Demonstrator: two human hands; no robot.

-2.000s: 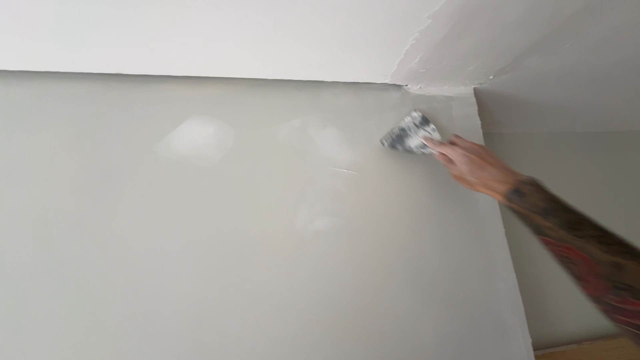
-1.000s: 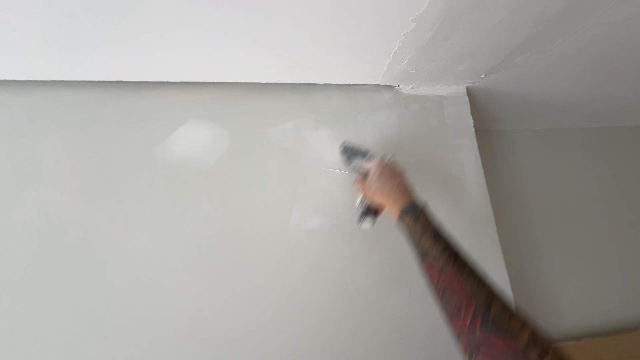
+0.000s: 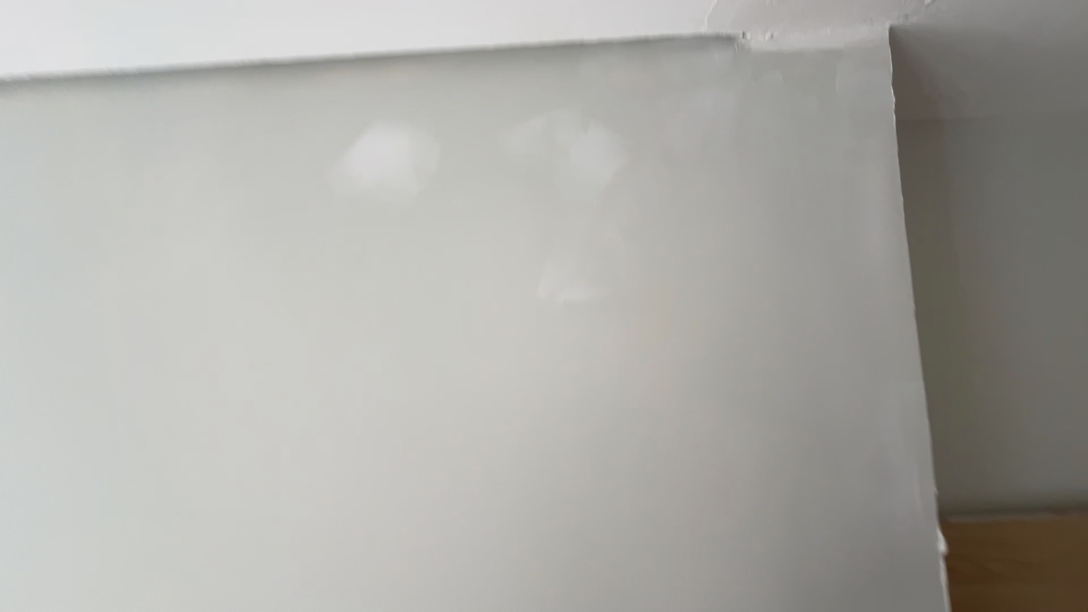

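Neither of my hands is in the head view, and no tool shows in it. A grey painted wall (image 3: 425, 408) fills most of the picture, slightly blurred. Near its top is a rounded patch of white filler (image 3: 388, 160). To the right of that lies a fainter, uneven white patch (image 3: 578, 151), and below it a small pale patch (image 3: 568, 282).
The white ceiling (image 3: 340, 25) meets the wall along the top. A rough vertical wall corner (image 3: 914, 306) runs down the right side, with a recessed, darker wall (image 3: 1003, 323) beyond it. Light wood (image 3: 1016, 561) shows at the lower right.
The tattooed arm and the hand with the putty knife, over the wall before, have gone out of view. The thin light line by the middle patch no longer shows. The view has shifted.
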